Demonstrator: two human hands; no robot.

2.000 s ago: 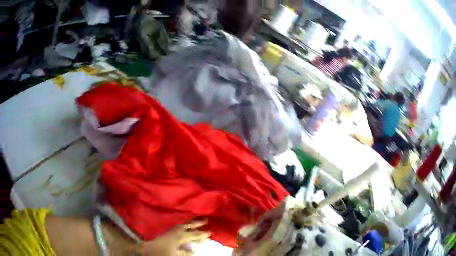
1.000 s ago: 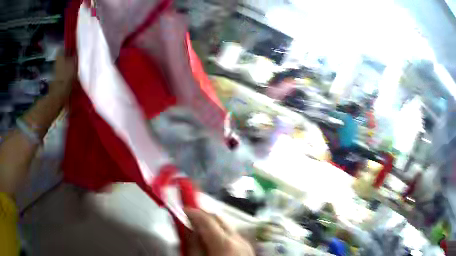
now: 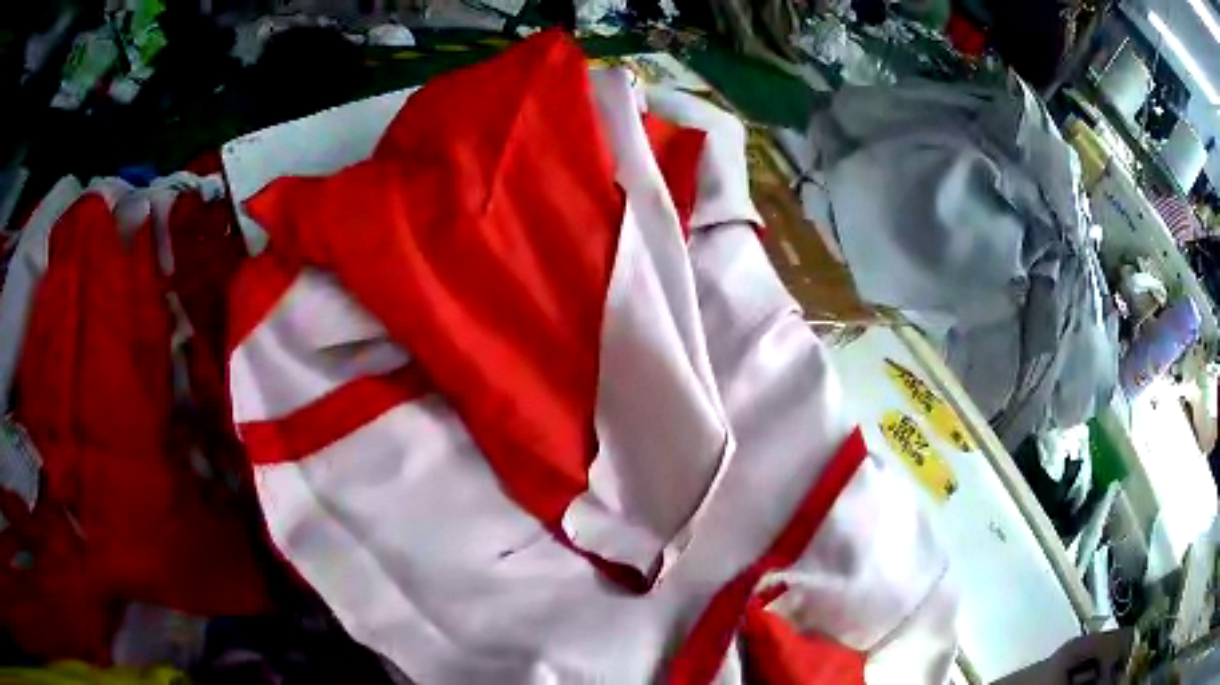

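A large garment piece point(image 3: 535, 495) of shiny red cloth with a pale pinkish-white side lies spread and rumpled over the white table point(image 3: 997, 562). A bright red part is folded over at its top centre, with a pale flap beside it. Red strips cross the pale side at the left and at the lower right. Neither my left hand nor my right hand can be seen. Part of the sewing machine may show at the bottom right edge, cut off.
A red and white heap of pieces point(image 3: 107, 402) hangs left of the table. Grey fabric point(image 3: 937, 214) lies behind the table. Yellow labels point(image 3: 917, 455) and brown tape point(image 3: 803, 248) are on the tabletop. A purple bottle point(image 3: 1161, 337) stands at the far right.
The garment piece, held up by both hands one second ago, now lies on the table with its pale side largely showing. Both hands have left the picture. The view has turned left and down.
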